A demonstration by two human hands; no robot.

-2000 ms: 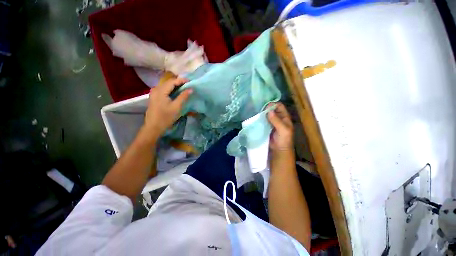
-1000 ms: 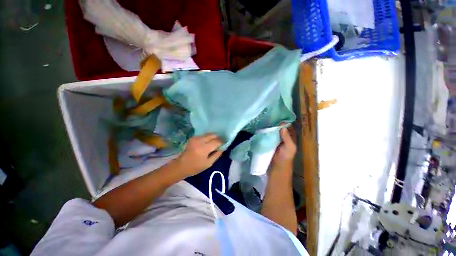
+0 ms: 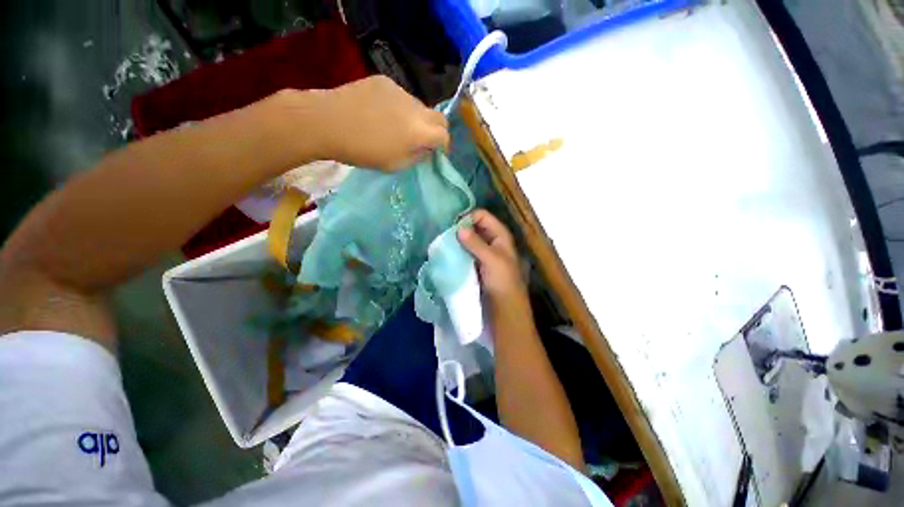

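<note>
Sheer sea-green fabric (image 3: 369,220) with a lace-like trim hangs between the white bin and the table edge. My left hand (image 3: 392,124) is closed on its upper edge, near the table corner. My right hand (image 3: 493,250) pinches the fabric edge beside the wooden table edge, together with a pale green scalloped piece (image 3: 452,259) and a white stiff piece (image 3: 464,310) that hang below the fingers. The fingertips of my left hand are partly hidden by the hand itself.
The white bin (image 3: 204,319) at left holds green cloth and orange-yellow bands (image 3: 282,230). A red crate (image 3: 248,81) lies behind my left forearm. The white table (image 3: 674,188) has a wooden edge, a blue basket (image 3: 575,38) at the back and a sewing machine (image 3: 872,368) at right.
My left hand has moved from the fabric's lower edge up and away to its upper edge, pulling it up near the table corner. My right hand still holds the small pieces. The view has turned.
</note>
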